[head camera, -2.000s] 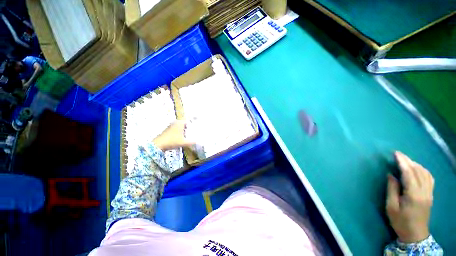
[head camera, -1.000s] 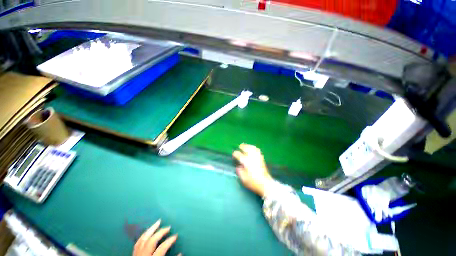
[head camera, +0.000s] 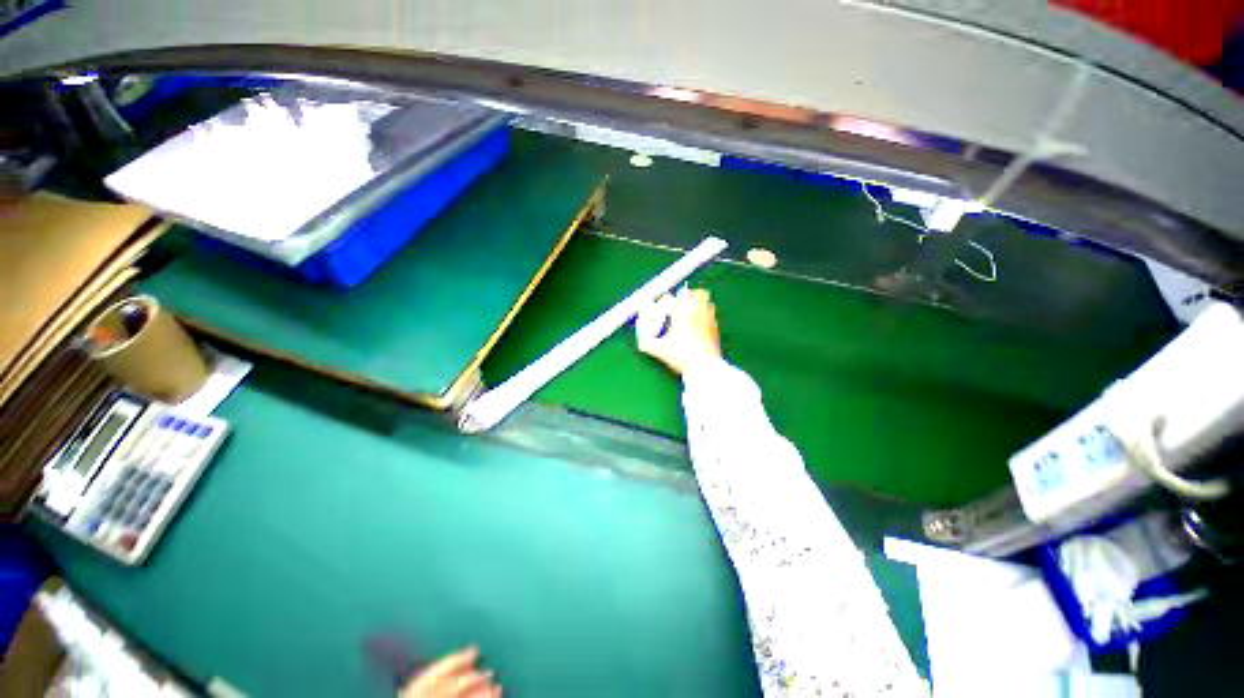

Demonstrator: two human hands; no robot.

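My right hand [head camera: 686, 331] reaches over the green conveyor belt [head camera: 846, 396], beside the far part of the long white guide bar [head camera: 587, 337]. Its fingers are closed around a small white unit [head camera: 654, 322], mostly hidden by the fingers and blurred. My left hand [head camera: 453, 676] is low on the green bench mat [head camera: 478, 545], cut off by the bottom edge; only some fingers show, and whether it holds anything cannot be told.
A calculator [head camera: 134, 480], cardboard tube [head camera: 147, 351] and brown cardboard stack [head camera: 55, 300] are at left. A blue tray [head camera: 396, 205] with white contents sits on a raised board [head camera: 409, 327]. White paper [head camera: 1003, 627], a small blue tray [head camera: 1173, 620] and a power strip [head camera: 1126, 430] are at right.
My right hand has moved forward over the belt to the guide bar and closed on a white unit. The unit seen farther right on the belt is gone from there. My left hand is lower in view.
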